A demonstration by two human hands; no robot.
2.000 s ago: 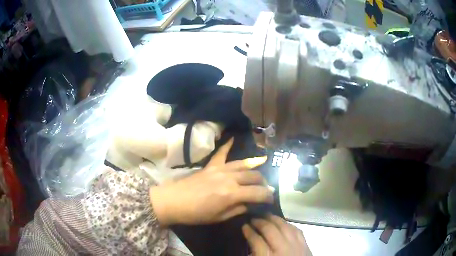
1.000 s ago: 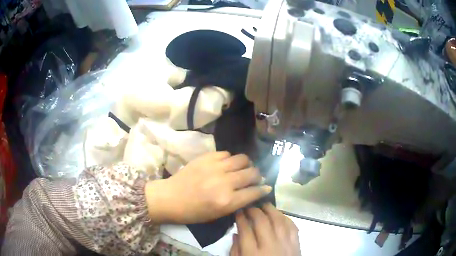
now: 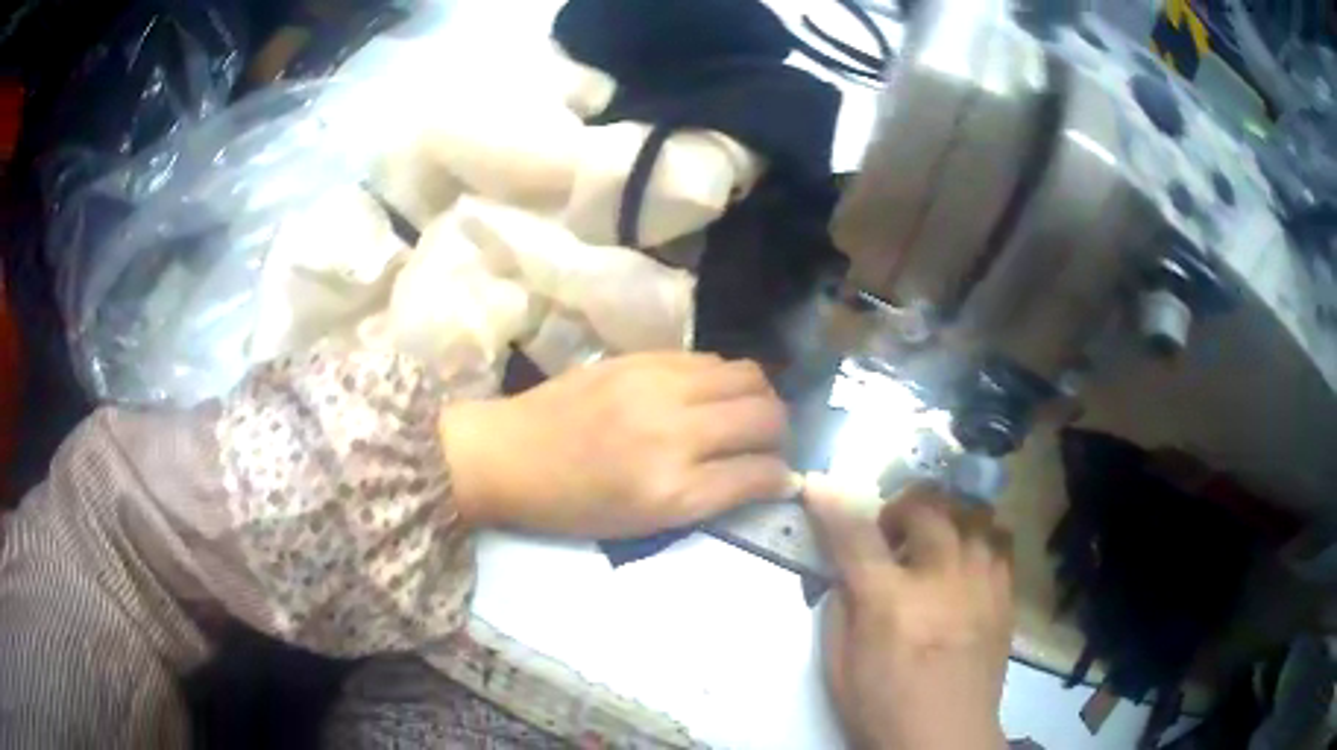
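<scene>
The black fabric runs from the back of the table down beside the machine head to my hands. Crumpled cream fabric lies left of it, crossed by a narrow black strap. My left hand lies flat on the near end of the black fabric, fingers together. My right hand is just in front of the lit needle area, fingers bent, its fingertips near my left fingertips. What my right fingers hold is hidden. The sewing machine stands right of the fabric, its needle lost in lamp glare.
A clear plastic bag lies at the left. A shaggy black bundle hangs under the machine arm at the right. Thin black cords lie behind the machine head. The table's worn front edge is below my left hand.
The view has shifted, so machine and fabric sit differently. My right hand has moved right, closer to the needle area. Less black fabric shows in front of my hands, and the metal plate edge is exposed there.
</scene>
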